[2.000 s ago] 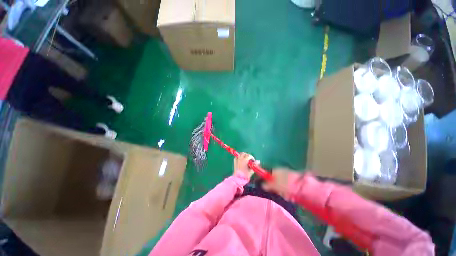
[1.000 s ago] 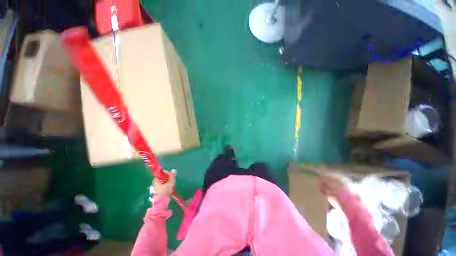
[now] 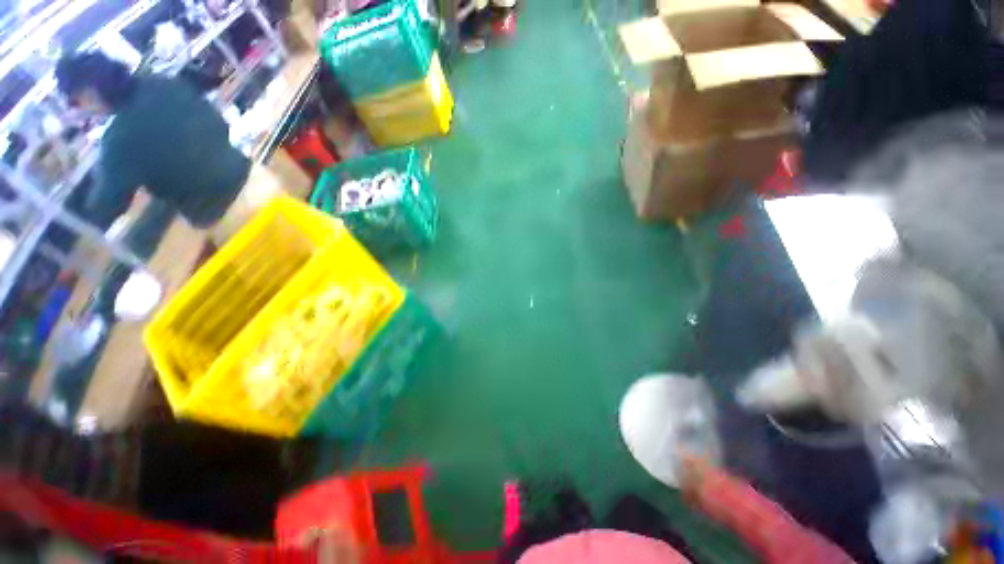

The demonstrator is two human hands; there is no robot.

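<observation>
The red mop handle (image 3: 132, 527) crosses the lower left, blurred and very thick near the camera. My left hand (image 3: 334, 546) is a small blurred patch at the bottom edge, closed around the handle. The pink mop bar (image 3: 512, 509) stands upright-looking just left of my body; its yarn head is hidden. My right hand (image 3: 696, 474) is off the handle, out to the right over a round white disc (image 3: 661, 427). It is blurred, nothing shows in it, and its finger shape is unclear.
Left: a yellow crate (image 3: 275, 320) on a green one, a red stool (image 3: 358, 512), a green crate with parts (image 3: 380, 198), and a person (image 3: 171, 143). Right: stacked cartons (image 3: 705, 143), a white-topped surface (image 3: 831, 248) and a person in grey (image 3: 936, 253). Green floor (image 3: 528, 242) runs between.
The view has moved forward to a passage with crates. My right hand has left the handle and moved out right. The handle has swung from forward of me to the lower left.
</observation>
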